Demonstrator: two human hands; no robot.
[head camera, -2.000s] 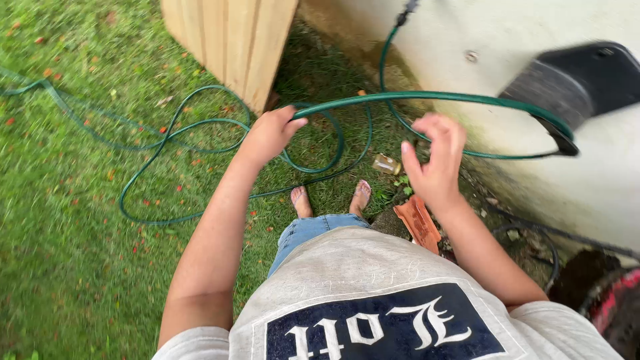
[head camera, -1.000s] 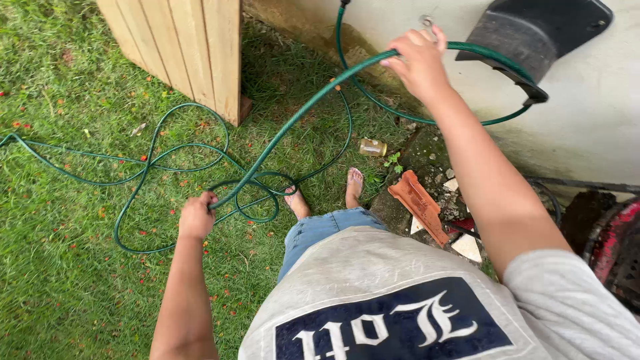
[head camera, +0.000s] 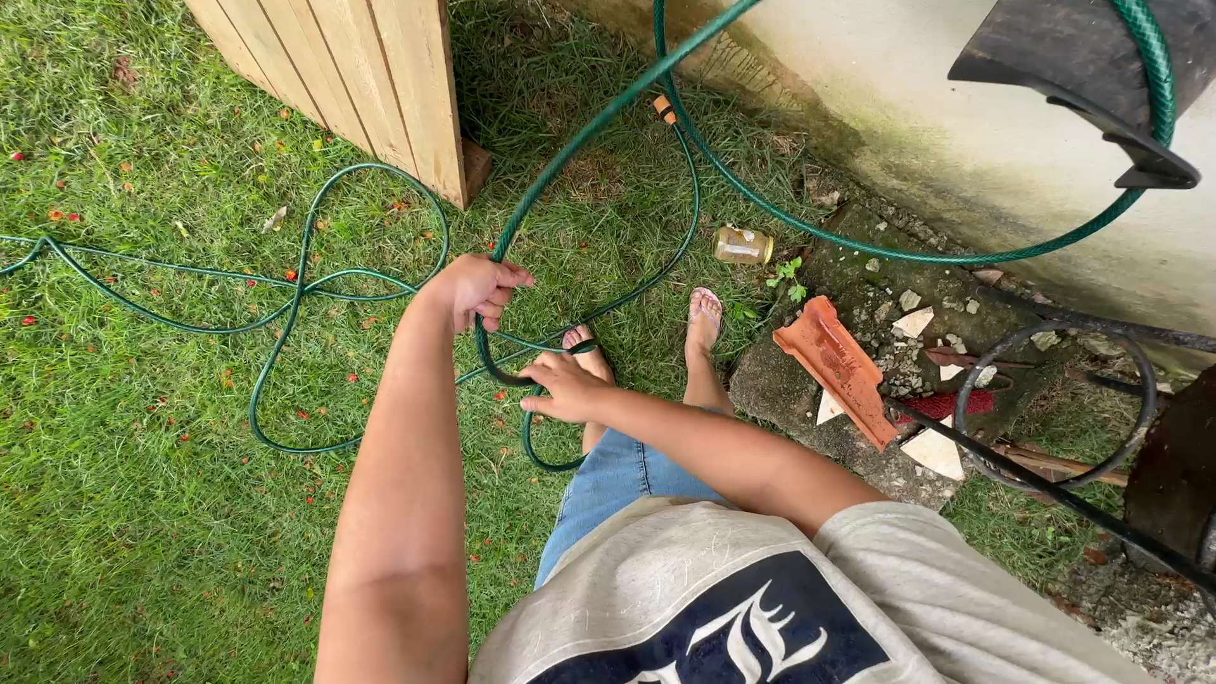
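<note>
A green garden hose (head camera: 587, 133) runs down from the upper right to my hands. My left hand (head camera: 475, 290) is closed around it, left of centre. Just below and to the right, my right hand (head camera: 562, 382) is at the lower bend of the hose; its fingers touch or lie beside the hose, and their grip is partly hidden. At the upper right the hose passes over a black wall-mounted hose holder (head camera: 1073, 66) and hangs in a wide loop. More hose lies in loose loops on the grass, with an orange hose connector (head camera: 665, 109) near the wall.
A wooden plank panel (head camera: 380, 76) stands at the upper left. Along the pale wall (head camera: 855, 76) lie a glass jar (head camera: 743, 245), a broken clay roof tile (head camera: 838, 370), tile shards (head camera: 934, 451) and rubble. A black pipe or cable (head camera: 1054, 489) crosses the lower right.
My right hand has moved from the hose near the holder down to the lower bend, beside my left hand. My left hand remains on the hose. The view has shifted.
</note>
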